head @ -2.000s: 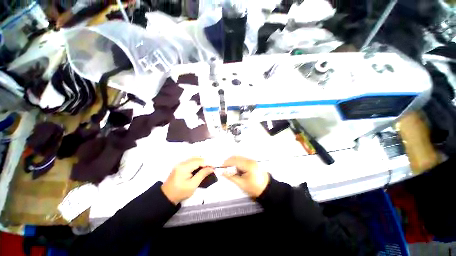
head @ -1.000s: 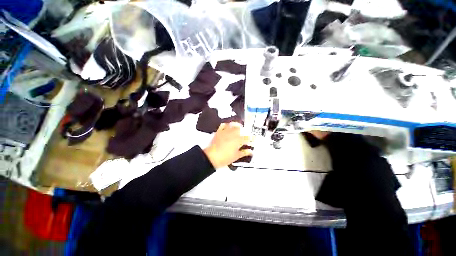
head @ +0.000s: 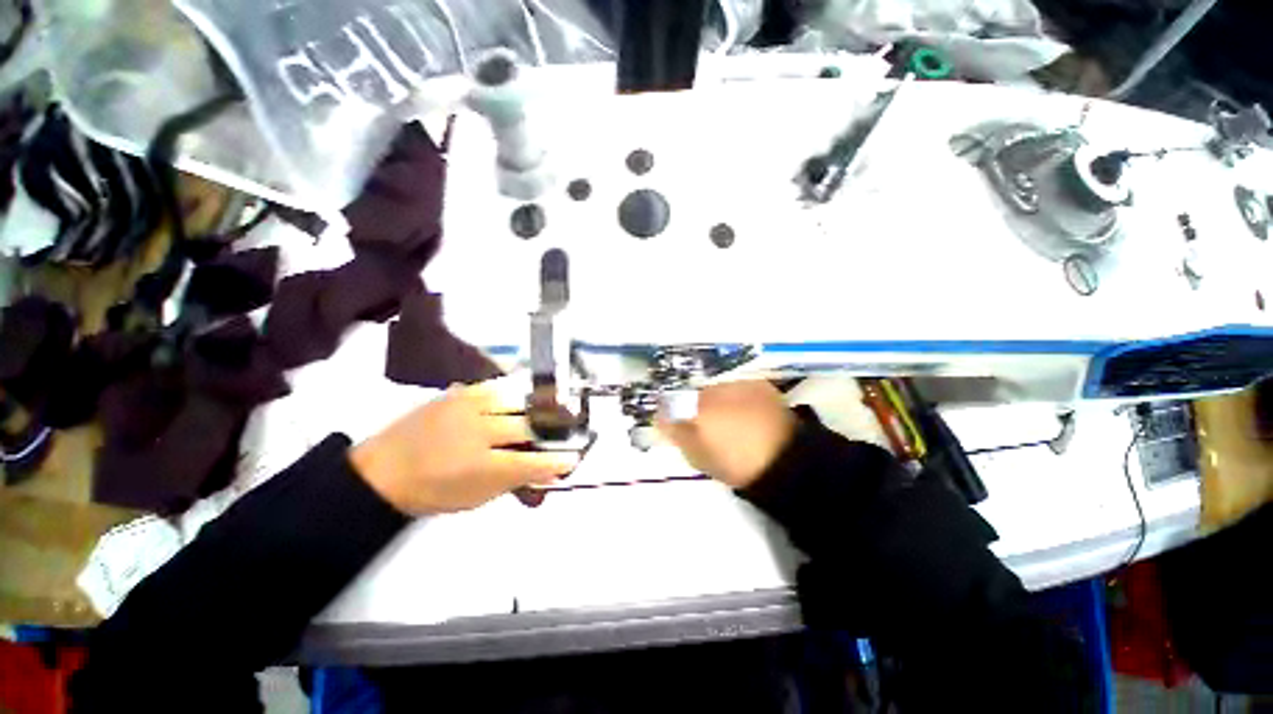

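Observation:
The white sewing machine head (head: 866, 265) fills the middle and right. My left hand (head: 454, 449) lies at the left of the needle area, fingers reaching to the shiny take-up guard (head: 549, 370). A small dark cut piece (head: 531, 495) shows just under its fingertips, flat on the bed. My right hand (head: 733, 430) is just right of the needle area, beside the thread tension knobs (head: 646, 405). Its fingertips are partly hidden by metal parts and I cannot tell whether it holds anything. The needle and presser foot are hidden behind the head.
Many dark maroon pieces (head: 196, 426) lie overlapping at left, with a white card (head: 126, 562) in front. A clear plastic bag (head: 321, 84) is behind. Yellow-orange handled snips (head: 894, 419) and a black bar (head: 949, 453) lie under the arm. Striped pieces (head: 84, 202) are at far left.
My right hand has come from under the machine arm to beside the needle area. My left hand stays at the needle's left with the piece. The view has moved closer to the machine head.

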